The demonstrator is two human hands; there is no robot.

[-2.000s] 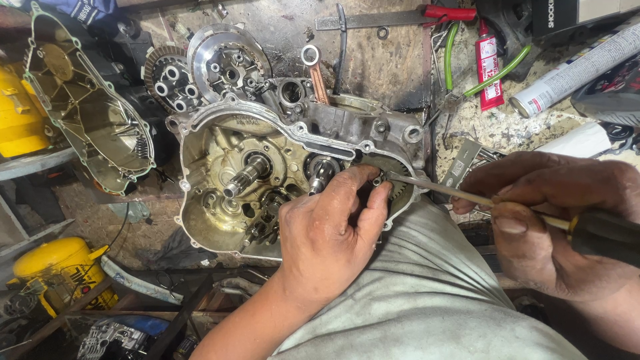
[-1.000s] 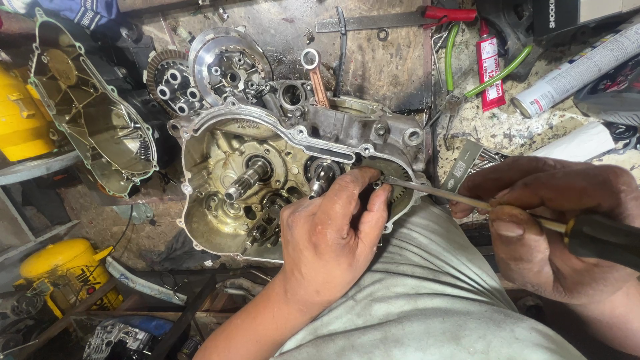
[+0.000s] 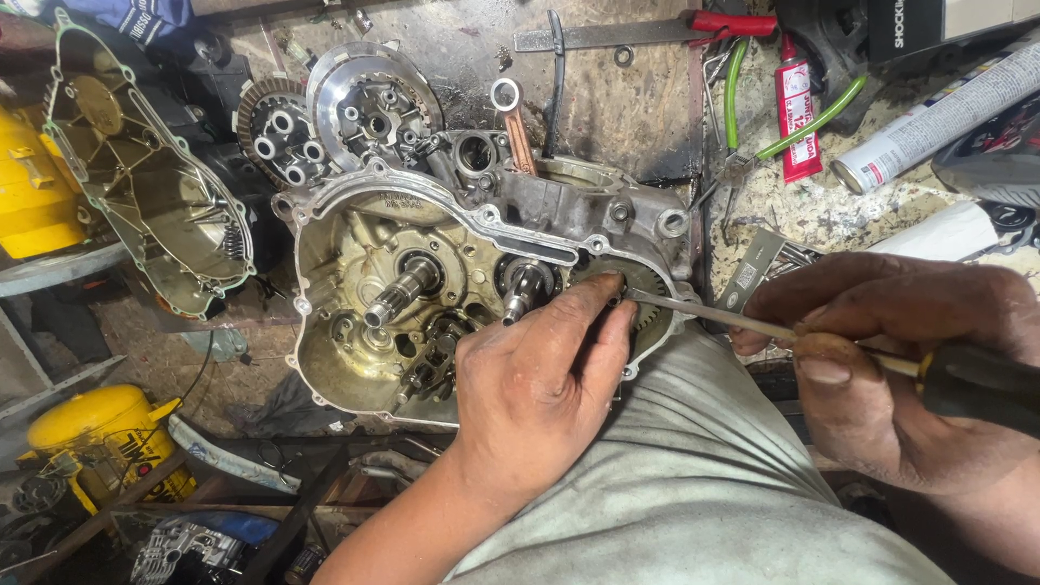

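An engine crankcase [image 3: 382,223] lies with its inner side up, showing a splined shaft [image 3: 402,292] and a second shaft [image 3: 524,292]. My left hand [image 3: 540,382] reaches over its right part, thumb and forefinger pinched at a small metal part [image 3: 615,294] beside a toothed gear [image 3: 650,313]. Whether the fingers grip that part or only press on it is hard to see. From the right, my right hand [image 3: 886,374] holds a screwdriver [image 3: 715,314] with a black and yellow handle. Its tip touches the small part at my left fingertips.
Behind the crankcase are clutch parts [image 3: 374,114] and a connecting rod [image 3: 516,130]. An engine side cover [image 3: 146,179] stands at the left. Green-handled pliers [image 3: 734,106], a red tube [image 3: 796,114], a spray can [image 3: 934,118] and a metal ruler [image 3: 601,35] lie at the upper right.
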